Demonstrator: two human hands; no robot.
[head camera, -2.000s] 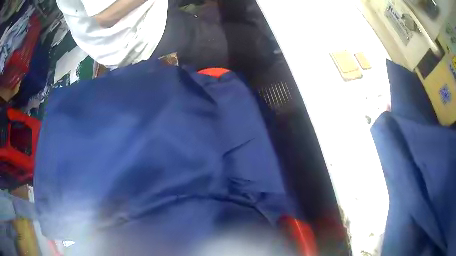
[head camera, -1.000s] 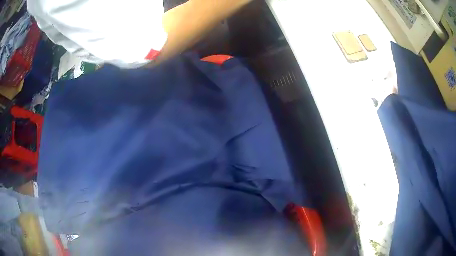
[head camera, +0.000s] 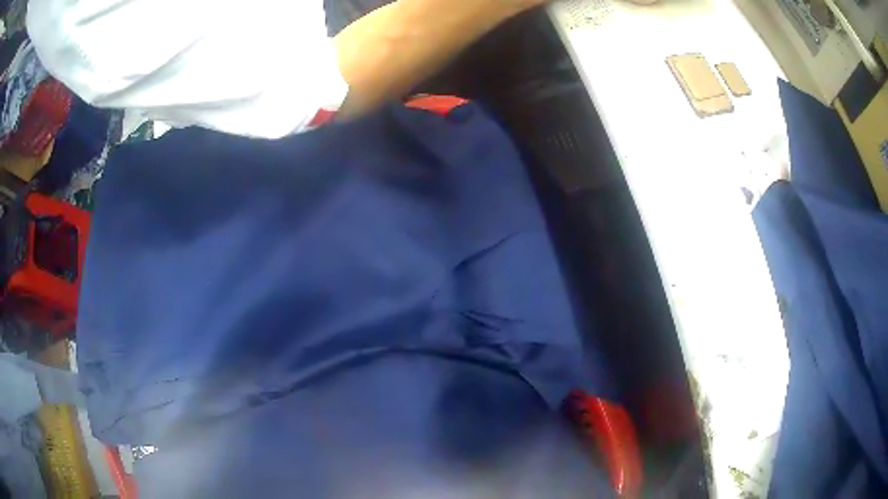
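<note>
A large pile of navy cloth (head camera: 321, 263) fills the middle of the view, with creases across its lower part. Red support edges (head camera: 606, 439) show at its lower right and at its top. More navy cloth (head camera: 828, 283) hangs in folds at the right, over the white table. Neither of my hands is in view. The bottom edge of the view is blurred by a pale haze.
A white table (head camera: 672, 195) with a worn edge runs down the right side, bearing tan cards (head camera: 698, 84). A yellow-tan machine (head camera: 867, 127) stands top right. A person's bare forearm (head camera: 419, 44) and white sleeve (head camera: 195, 58) are at the top. A red stool or crate (head camera: 49, 258) is at left.
The other person's forearm has come into fuller view and reaches right to the table's far end. The whole scene has shifted slightly right in view. The navy pile looks unchanged.
</note>
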